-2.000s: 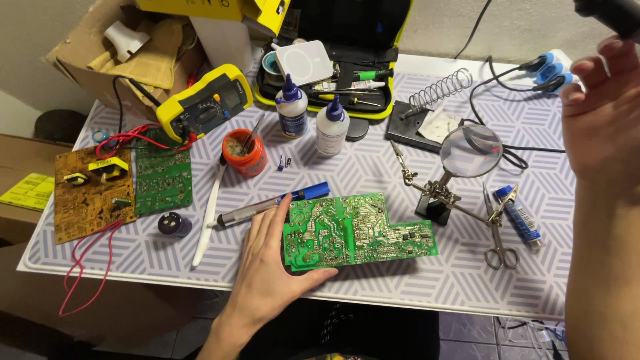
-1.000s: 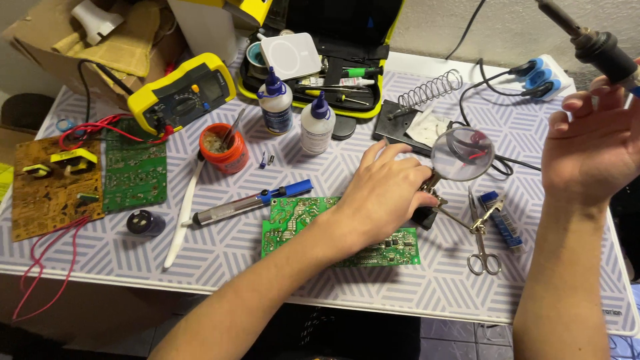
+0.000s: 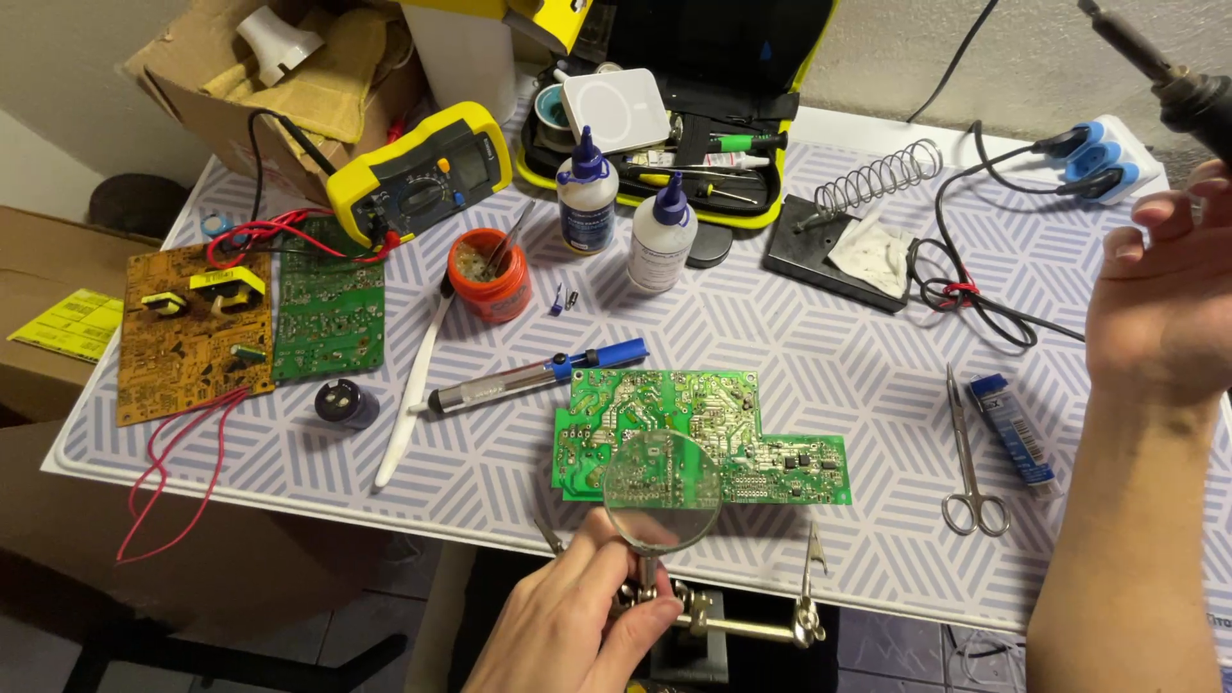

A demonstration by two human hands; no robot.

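Observation:
My left hand [image 3: 587, 616] grips the helping-hands stand [image 3: 741, 626] near the joint below its magnifying glass [image 3: 662, 491], at the table's front edge. The round lens overlaps the lower middle of a green circuit board [image 3: 693, 414] lying on the table. An alligator clip on the stand's arm points up, right of the lens. My right hand [image 3: 1169, 250], raised at the right edge, holds a soldering iron [image 3: 1193, 101] with its tip toward the upper left; part of the grip is out of frame. A blue desoldering pump [image 3: 539, 375] lies just behind the board.
Scissors [image 3: 974, 481] and a blue tube [image 3: 1013, 433] lie at right. Behind are a soldering iron stand [image 3: 837, 250], two bottles [image 3: 659, 245] and an open tool case [image 3: 731, 207]. An orange jar [image 3: 491, 289], multimeter [image 3: 423, 183], capacitor [image 3: 345, 404] and brown board [image 3: 192, 346] occupy the left.
My left hand has taken hold of the helping-hands stand and brought it from the right, behind the board, to the front edge. The soldering iron stays raised in my right hand.

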